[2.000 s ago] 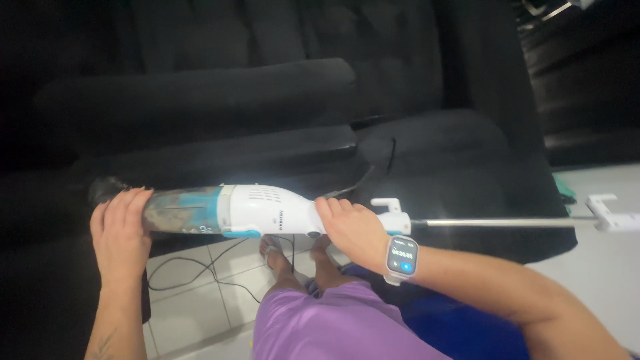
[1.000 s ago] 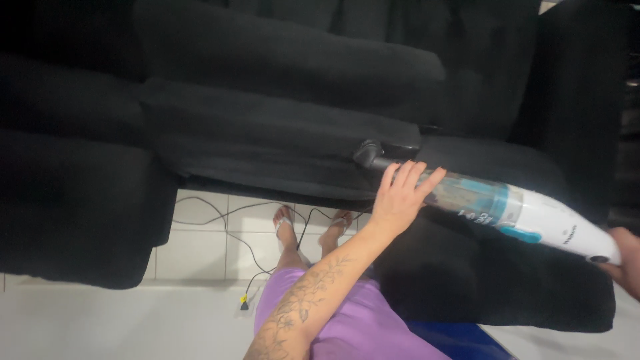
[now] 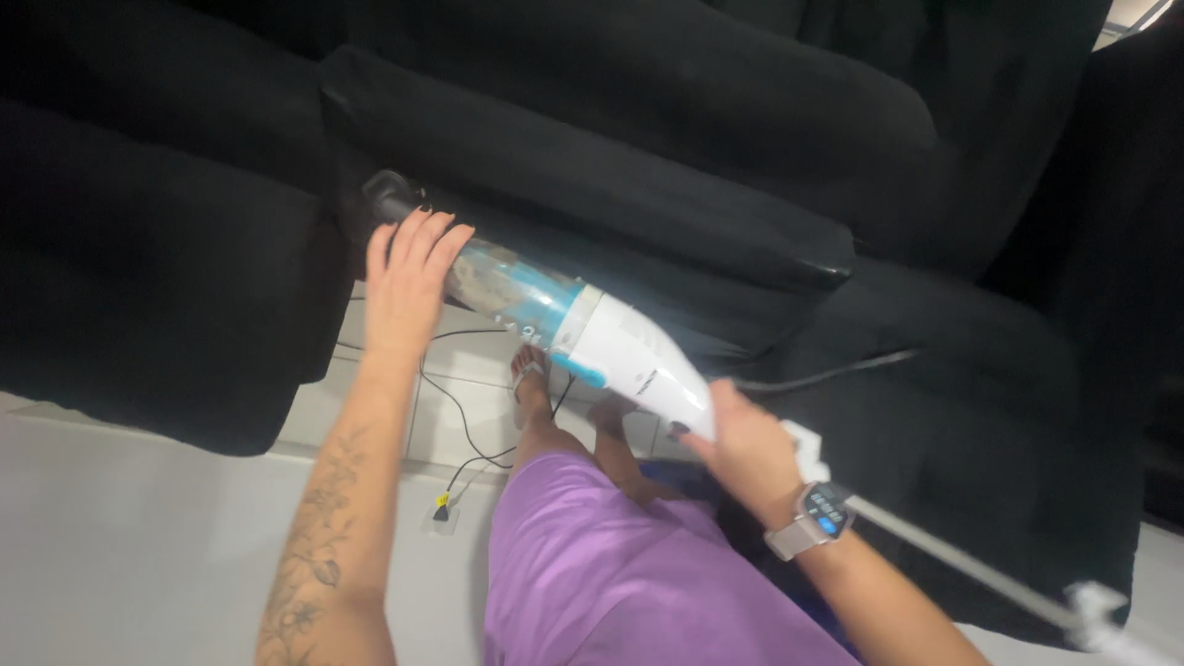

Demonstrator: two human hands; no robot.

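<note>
A white and blue stick vacuum cleaner (image 3: 638,356) lies slantwise across the view, its clear dust container (image 3: 509,285) holding grey dust. My left hand (image 3: 412,268) is wrapped over the container's front end, just behind the black nozzle (image 3: 390,194), which is by the black sofa's seat. With my right hand (image 3: 749,444) I grip the white handle end; a watch is on that wrist. A metal tube (image 3: 962,555) with white fittings extends from behind the right wrist to the lower right.
A black fabric-covered sofa (image 3: 592,148) spans the upper view, with sections at left and right. A black cable (image 3: 449,398) loops over the tiled floor (image 3: 435,421) by my feet, and a plug sits in a wall socket (image 3: 441,525).
The vacuum, nearly level two seconds ago, now slants down to the right. Since one second ago it and both hands have moved left in view, and the right wrist and metal tube show again.
</note>
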